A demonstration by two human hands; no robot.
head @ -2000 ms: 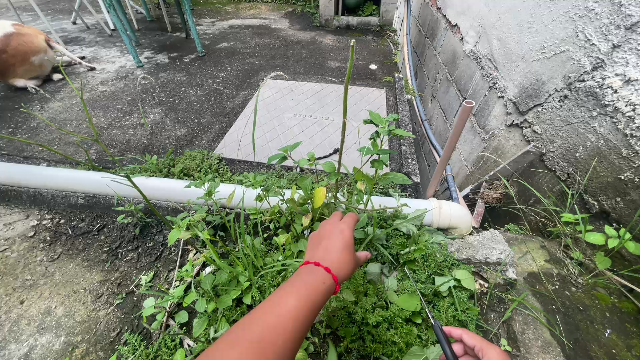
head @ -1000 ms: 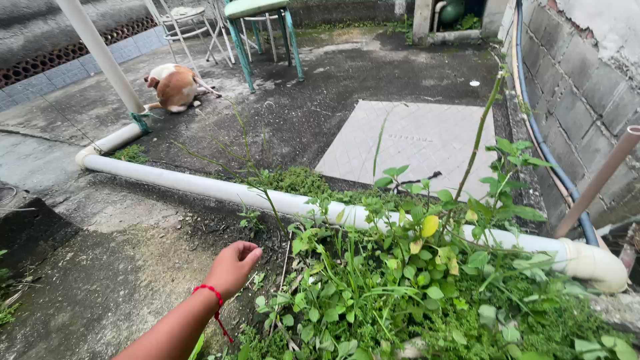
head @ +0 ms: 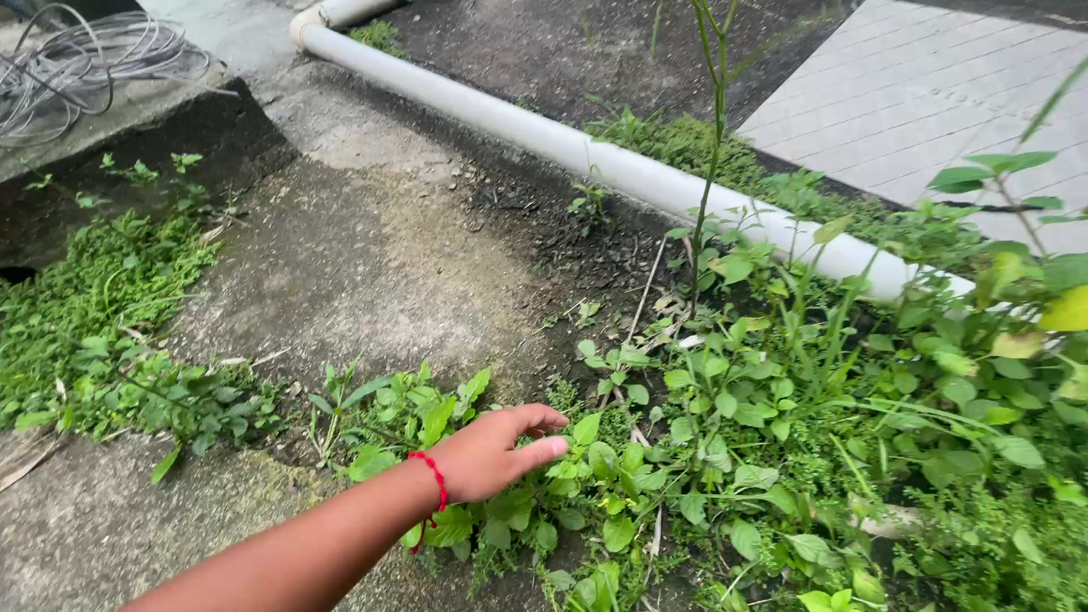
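Note:
My left hand (head: 503, 449), a red braided bracelet at its wrist, hovers over low leafy weeds (head: 619, 463) near the lower middle. Its thumb and fingers are apart, and nothing shows between them. A thin upright plant stem (head: 712, 161) rises beyond the hand, in front of the white plastic pipe (head: 510, 123). Broad-leaved plants and grass (head: 765, 382) crowd the ground to the right of the hand. My right hand is out of view.
The white pipe crosses diagonally behind the weeds, with a pale tiled slab (head: 926, 102) beyond it. Rough concrete (head: 357, 280) lies left of the hand. Coiled grey wire (head: 93, 72) rests on a concrete block (head: 170, 127) at upper left; more weeds (head: 110, 280) grow below it.
The view has swung left. My left hand has left the tall stem in the plant clump and is now over the low weeds. My right hand, earlier holding a black-handled tool, has gone out of view.

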